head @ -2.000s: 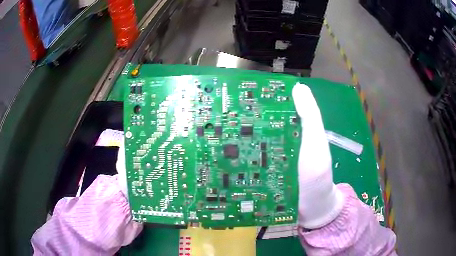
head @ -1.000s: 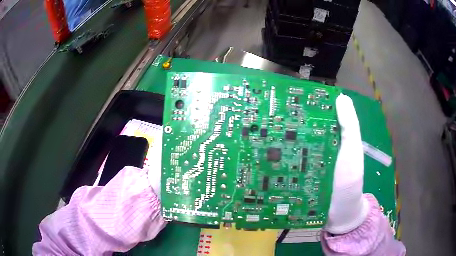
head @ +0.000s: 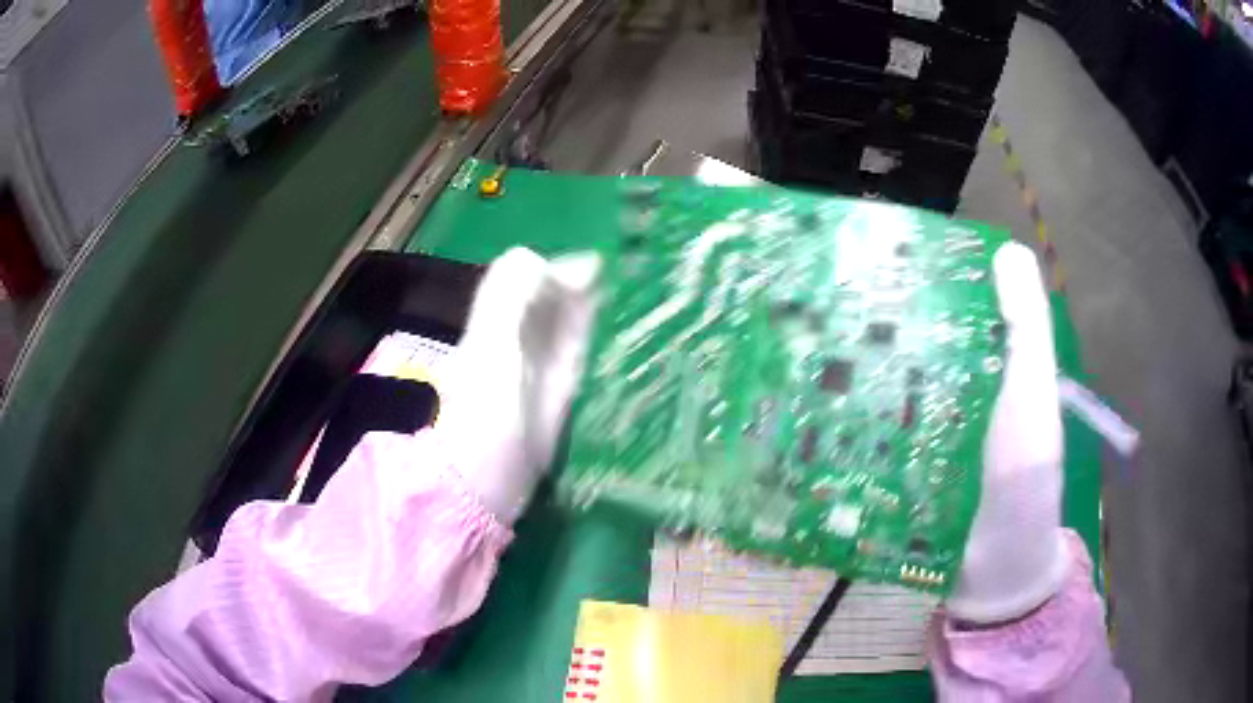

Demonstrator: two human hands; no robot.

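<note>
A green circuit board (head: 783, 385) is held up over the green mat, its flat side with pale tracks and small dark chips facing me. It is tilted and blurred by motion. My left hand (head: 529, 371), white-gloved, is at the board's left edge; its fingers are blurred and partly hidden. My right hand (head: 1024, 426), white-gloved, grips the right edge with a finger up along the side. The board's far side is hidden.
A black tray (head: 261, 453) at left holds a sheet and a flat black rectangle. Yellow paper (head: 680, 657), a printed form (head: 879, 632) and a dark pen (head: 814, 628) lie near me. A clear strip (head: 1099, 415) is at right. Behind are a conveyor (head: 151, 295) and black crates (head: 879, 103).
The board has turned clockwise and shifted right in view, its lower edge lifting at left. My left hand has moved up along the left edge. More of the form and pen shows.
</note>
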